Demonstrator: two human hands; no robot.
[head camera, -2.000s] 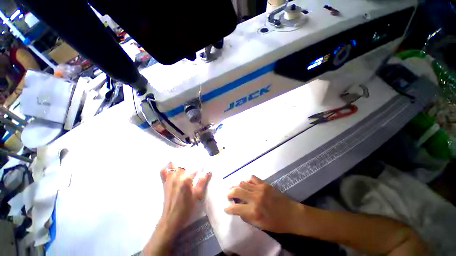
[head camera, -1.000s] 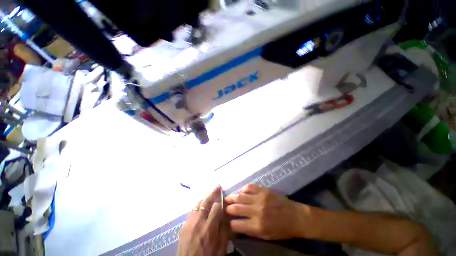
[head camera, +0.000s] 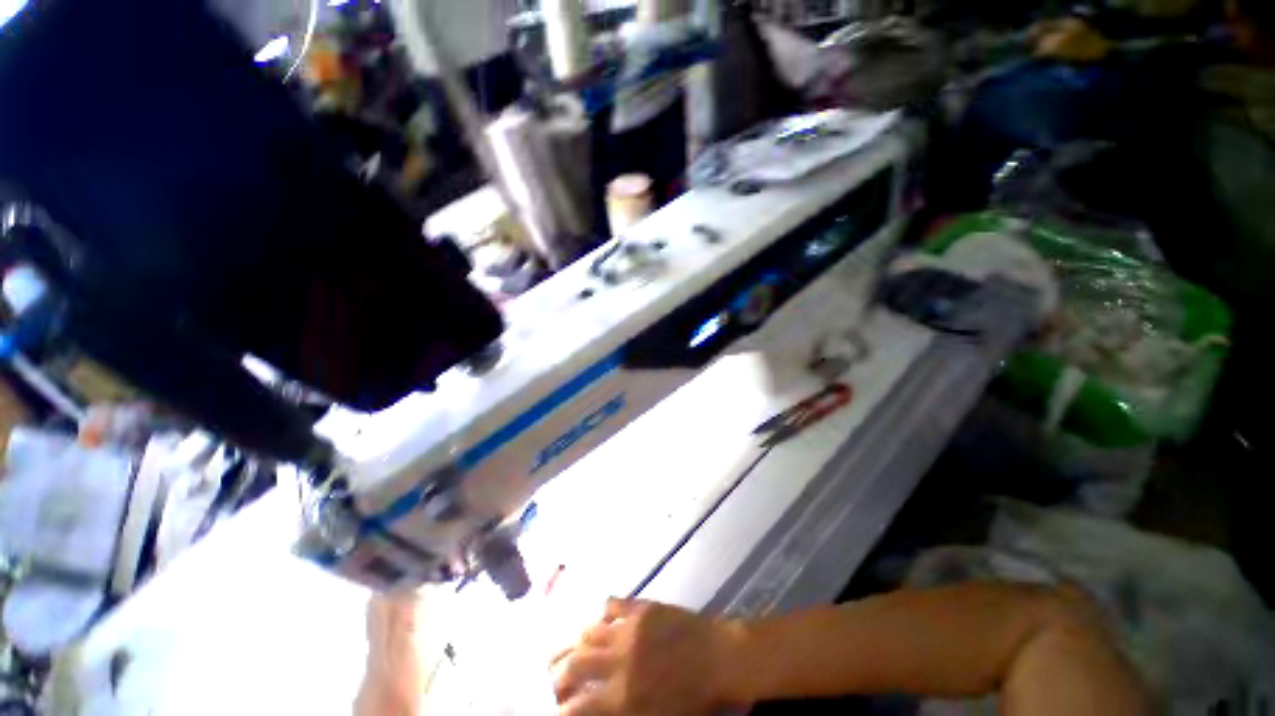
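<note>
The white sewing machine (head camera: 559, 427) with its blue stripe stands in front of me, blurred. Its needle area (head camera: 483, 560) is at the left end of the head. My right hand (head camera: 650, 664) is low on the table, fingers curled, to the right of and below the needle area. My left hand (head camera: 392, 657) is a washed-out, blurred shape left of it, cut off by the lower edge. White cloth under the hands cannot be told from the glaring table. Red-handled snips (head camera: 804, 416) lie under the machine arm, beside a thin dark tool (head camera: 699, 525).
The grey ruled table edge (head camera: 839, 511) runs up to the right. A green basket (head camera: 1189, 336) with plastic and pale scraps stands at the right. Crumpled pale cloth (head camera: 1119, 588) lies below the table edge. A small cream spool (head camera: 629, 203) stands behind the machine head.
The view has swung to the right, showing more of the basket and the area behind the machine. My hands were together at the front edge and are now apart, nearer the needle area.
</note>
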